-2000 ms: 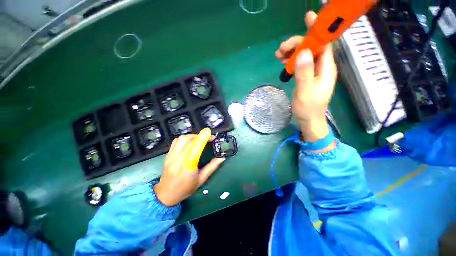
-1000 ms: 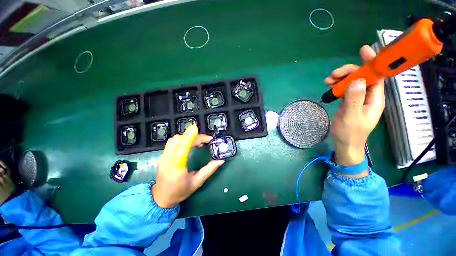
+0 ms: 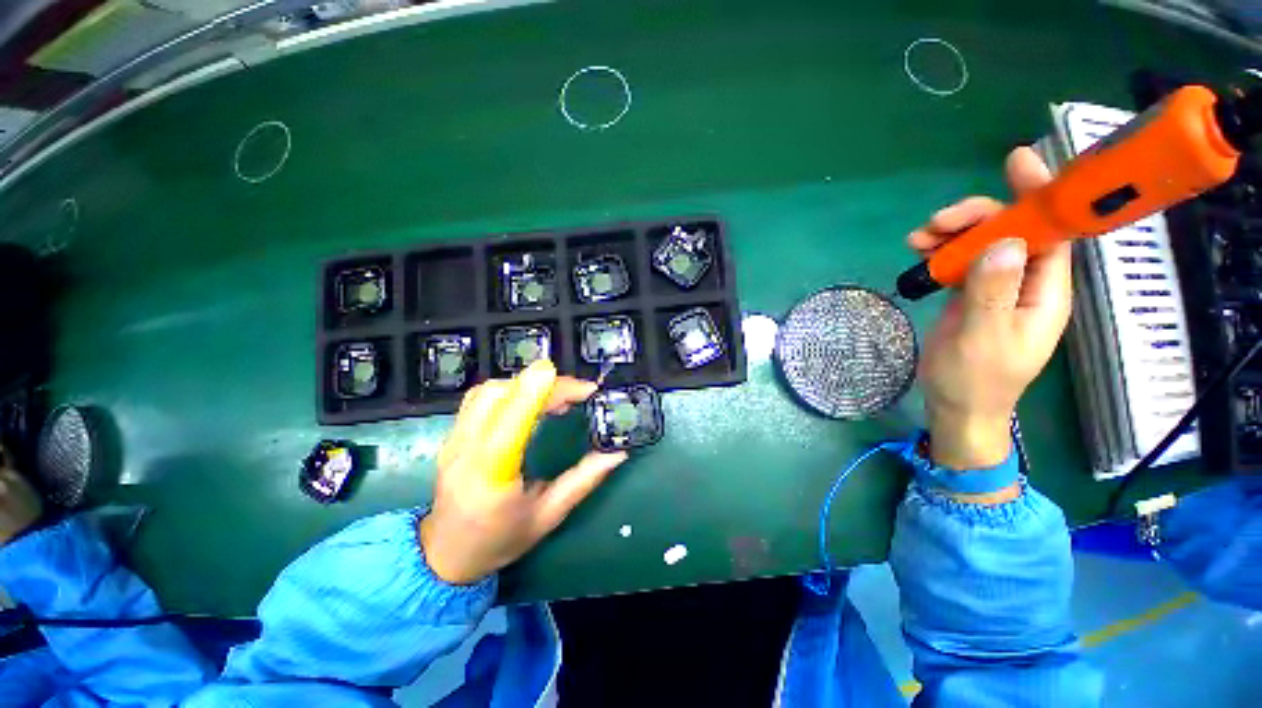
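My left hand, with a yellow finger cot on one finger, holds a small black square housing between its fingertips, just in front of the black component tray. The housing has a pale green centre. My right hand grips the orange electric screwdriver. Its black nose points down to the left, by the upper right rim of the round dish of silvery grains, away from the housing. Whether a screw is on its tip cannot be seen.
The tray holds housings, with one empty back-row pocket. A round white piece sits between tray and dish. A loose module lies front left; white flecks lie near the front edge. White slotted trays stand right. Another person's sleeve shows left.
The view has shifted, so the tray and dish now appear further right than two seconds ago. My left hand keeps the housing and my right hand keeps the screwdriver near the dish.
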